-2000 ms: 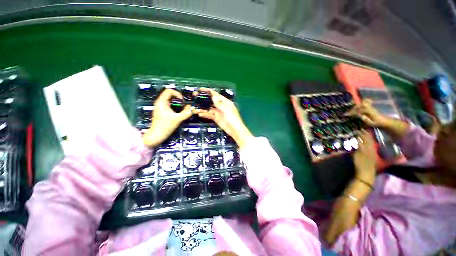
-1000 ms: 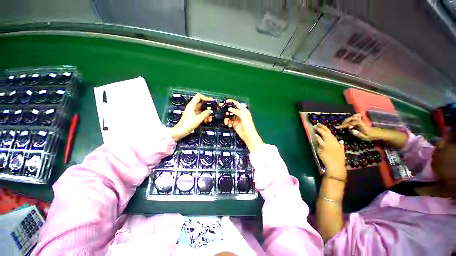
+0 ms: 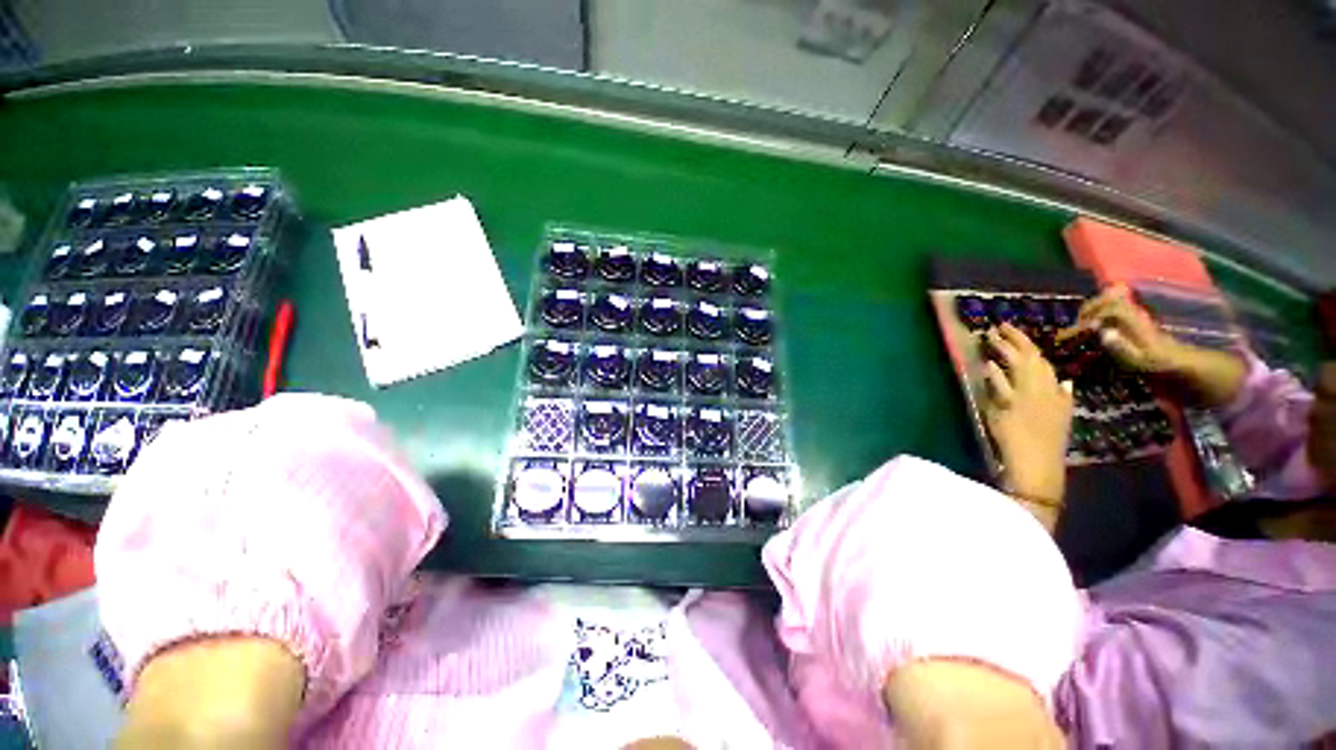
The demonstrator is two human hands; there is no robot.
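A clear blister tray (image 3: 651,533) lies flat in front of me. Its square pockets hold round black units (image 3: 661,318), many with a small white label. The front row shows glossy discs, some reflecting white. In the row behind it, the leftmost and rightmost pockets show a cross-hatched pattern and no unit. My hands are cut off by the bottom edge. Only my pink sleeves and bare wrists show, left of the tray and to its right. Whether my fingers hold anything is hidden.
A stack of filled clear trays (image 3: 271,242) stands at left, with a red pen (image 3: 277,349) beside it. White paper (image 3: 432,293) carries two small dark items. A grey calculator (image 3: 66,674) is at bottom left. At right, a coworker's hands (image 3: 1030,418) work over a board of units (image 3: 952,344).
Both my hands have left the tray, drawn back towards me and out at the bottom edge, elbows spread. The view has shifted, so the left tray stack shows further in than before.
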